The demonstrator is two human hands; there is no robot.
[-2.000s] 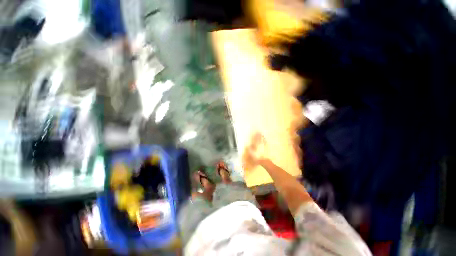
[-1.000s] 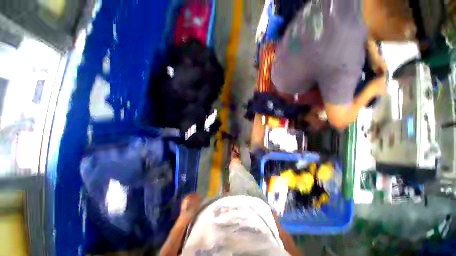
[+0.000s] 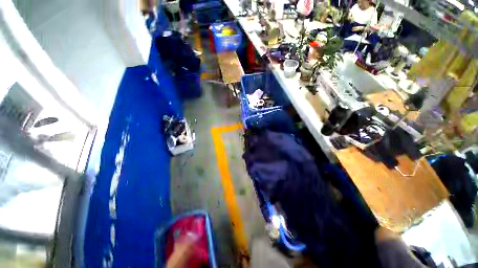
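Note:
A blurred forearm or hand [image 3: 181,253], which looks like my left hand, shows at the bottom edge over a blue basket [image 3: 211,238] with red-pink cloth [image 3: 191,228] in it. Its fingers cannot be made out, and I cannot tell whether it touches the cloth. My right hand is not seen. Nearest in front to the right, a large pile of dark navy cloth [image 3: 293,175] fills and overhangs a blue basket with a pale blue rim [image 3: 283,233].
A yellow floor line [image 3: 224,170] runs up the aisle. A blue wall [image 3: 139,172] stands left, with a small white box [image 3: 182,146] beside it. The long worktable [image 3: 419,183] runs along the right. A wooden bench [image 3: 230,66] and a person [image 3: 362,14] are farther off.
The view has turned and now looks along the aisle. The seated person in grey and the basket with yellow things have left the near view. A forearm now shows over the red-pink cloth.

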